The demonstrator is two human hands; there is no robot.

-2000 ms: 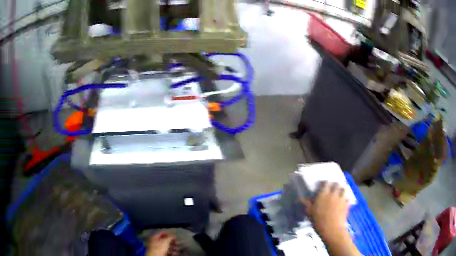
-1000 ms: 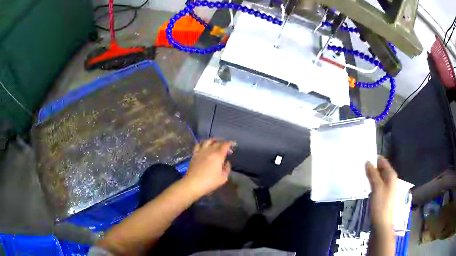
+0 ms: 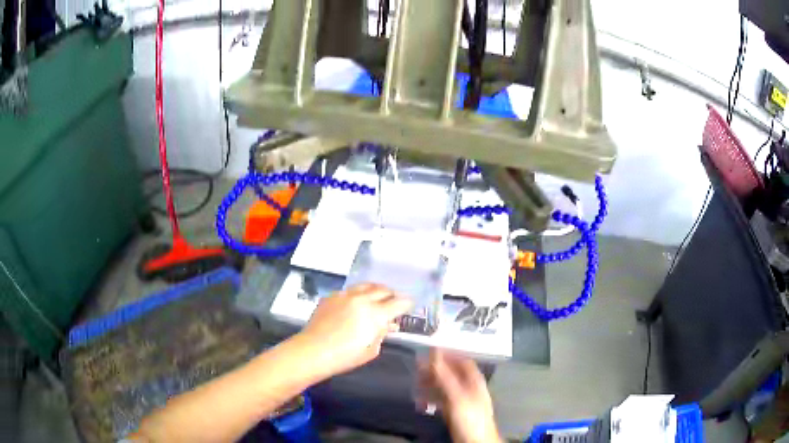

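Observation:
A pale silver housing (image 3: 398,270) lies or is held flat over the front of the white machine table (image 3: 324,238), below the machine head. My left hand (image 3: 356,327) grips its front left part, fingers on its near edge. My right hand (image 3: 454,385) is blurred, just in front of the table's front edge and below the housing; whether it holds anything is unclear. Another pale, squarish surface (image 3: 417,206) shows farther back between the thin upright rods, partly hidden under the head.
The olive machine head (image 3: 424,121) hangs over the table. Blue hoses (image 3: 593,268) loop at both sides. The chip-littered board (image 3: 164,368) is at left, with a red-handled broom (image 3: 177,251) behind. The blue crate (image 3: 689,424) with pale housings is at bottom right.
The view has swung back toward the machine. The housing has gone from my right hand above the crate to the machine table. My left hand has moved from empty air onto it.

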